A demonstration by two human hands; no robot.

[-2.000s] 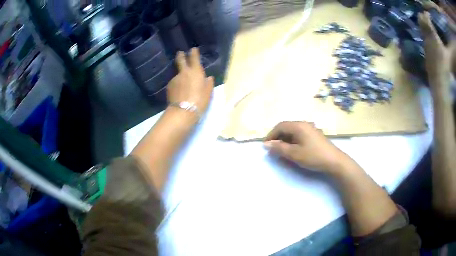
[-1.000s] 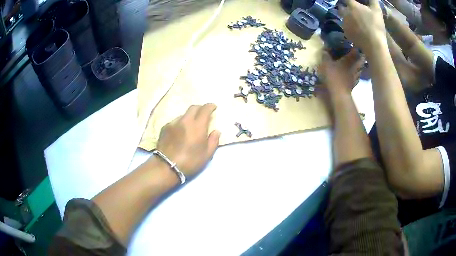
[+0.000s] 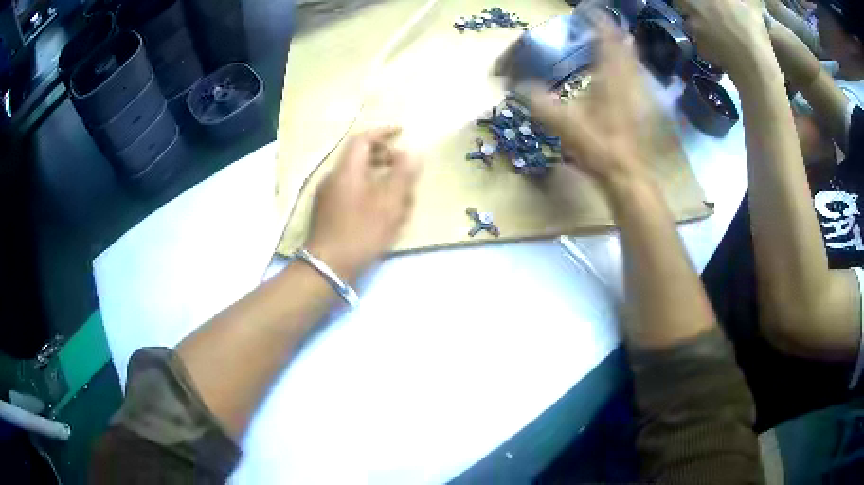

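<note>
My right hand (image 3: 606,114) is blurred and holds a dark grey plastic housing (image 3: 549,47) above the pile of small three-armed parts (image 3: 516,137). My left hand (image 3: 365,204) is over the cardboard sheet (image 3: 322,104), fingers curled and blurred; whether it holds anything cannot be told. A single three-armed part (image 3: 482,223) lies apart near the cardboard's front edge. My right hand and the housing hide part of the pile.
Stacked housings (image 3: 128,104) stand at the far left, with an open housing (image 3: 225,98) beside them. More housings (image 3: 709,102) lie at the back right. A neighbour's arm (image 3: 782,199) reaches in on the right. The white sheet (image 3: 426,350) lies under the cardboard.
My right hand has moved from the right edge of the pile to over it, now with a housing. My left hand has risen slightly and its fingers have curled.
</note>
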